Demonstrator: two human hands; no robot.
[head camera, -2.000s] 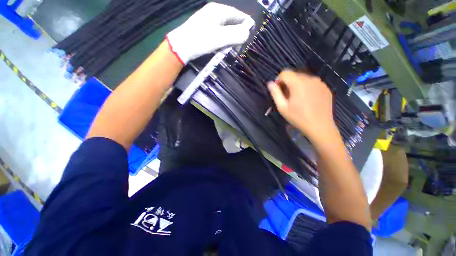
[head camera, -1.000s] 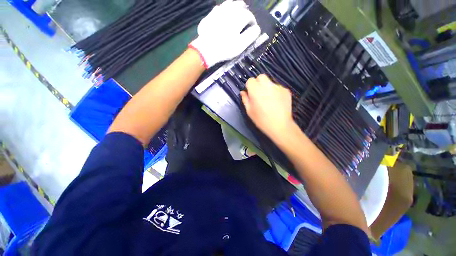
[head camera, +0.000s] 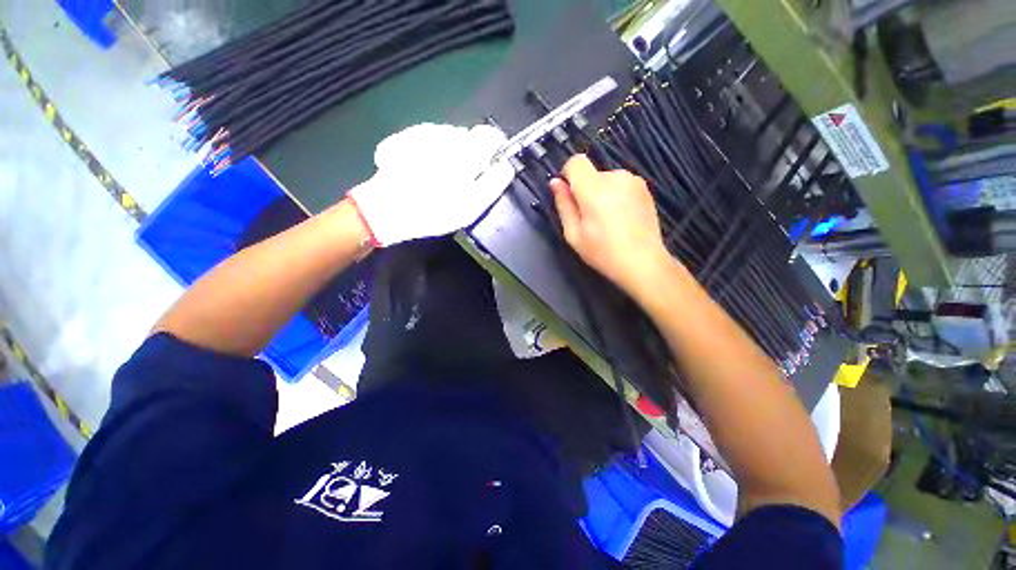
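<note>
A narrow silver loading bar (head camera: 568, 111) lies slanted on the dark plate, with several cable ends along its lower side. My left hand (head camera: 435, 184), in a white knit glove with a red cuff, holds the bar's near-left end. My bare right hand (head camera: 611, 217) is just below the bar with its fingers closed at the black cables; its fingertips are at a cable near the bar, and the exact grip is partly hidden. Right of it, a dense row of black cables (head camera: 713, 245) lies on the plate, with coloured wire tips at the lower right.
A fan of black cables (head camera: 334, 56) lies on the green bench (head camera: 368, 117) at upper left. Blue crates stand below the bench (head camera: 206, 228) and at bottom centre (head camera: 607, 512). The olive-green press frame (head camera: 802, 78) with a warning label is at upper right. A brown container (head camera: 867, 434) stands at right.
My left hand has moved down and left along the bar, from its upper part to its near end. My right hand came from the cable row to the bar's cables and stays near there.
</note>
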